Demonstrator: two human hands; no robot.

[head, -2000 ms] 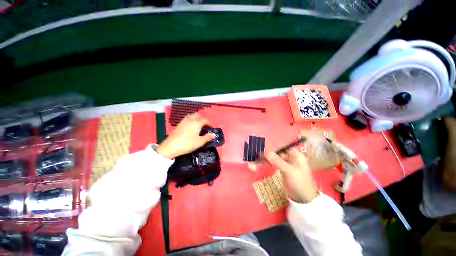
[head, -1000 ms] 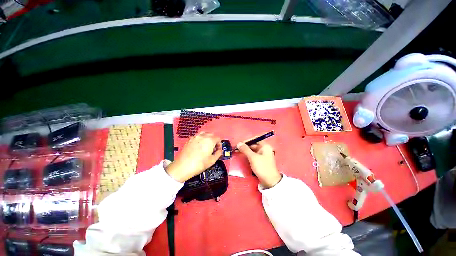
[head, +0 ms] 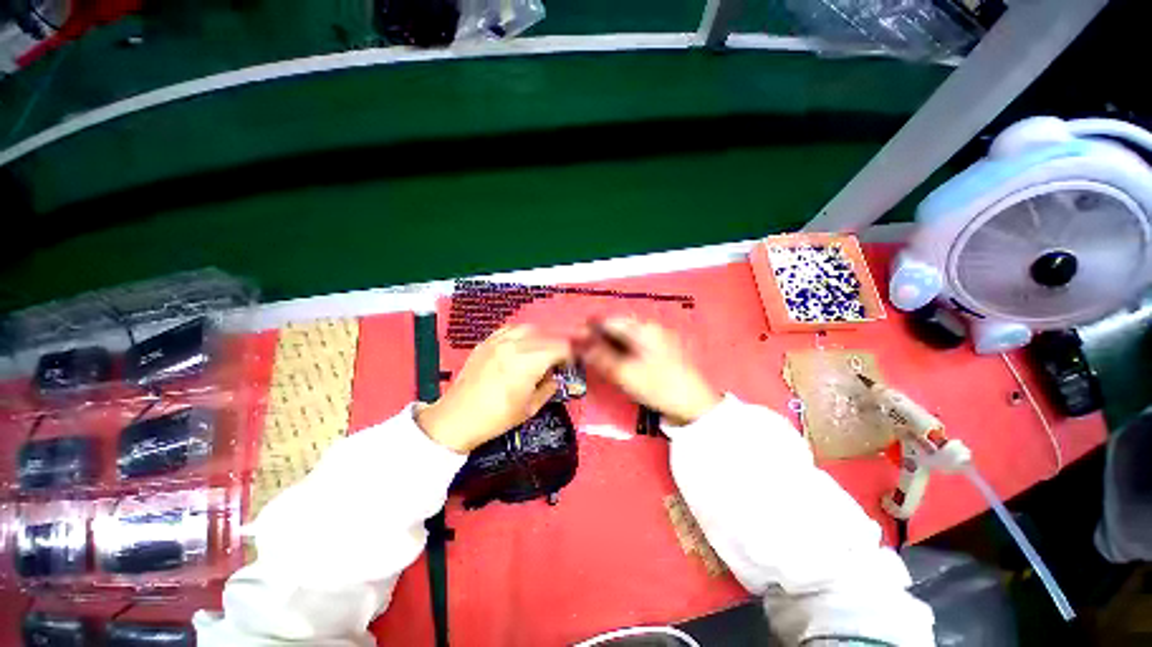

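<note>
My left hand (head: 503,382) holds the small dark panel (head: 572,383) by its edge, above the housing. My right hand (head: 647,367) is blurred and close beside it, fingertips near the panel's upper end; a dark piece of the tweezers (head: 615,336) shows between its fingers, the rest hidden. The black housing (head: 524,458) lies on the red mat below my left hand. Black strips (head: 648,420) show partly under my right wrist. A tan sticker piece (head: 692,533) is partly covered by my right sleeve.
Small black parts (head: 486,314) lie behind my hands. The orange parts box (head: 819,284), tan pad (head: 836,411), glue gun (head: 912,436) and fan (head: 1042,247) are at right. The tan sticker sheet (head: 306,405) and blister tray (head: 120,487) are at left. The green conveyor (head: 505,164) runs behind.
Over two seconds my right hand has come from the strips to the panel. The panel, first lying behind the housing, is now in my left hand. The tweezers have turned and are mostly hidden.
</note>
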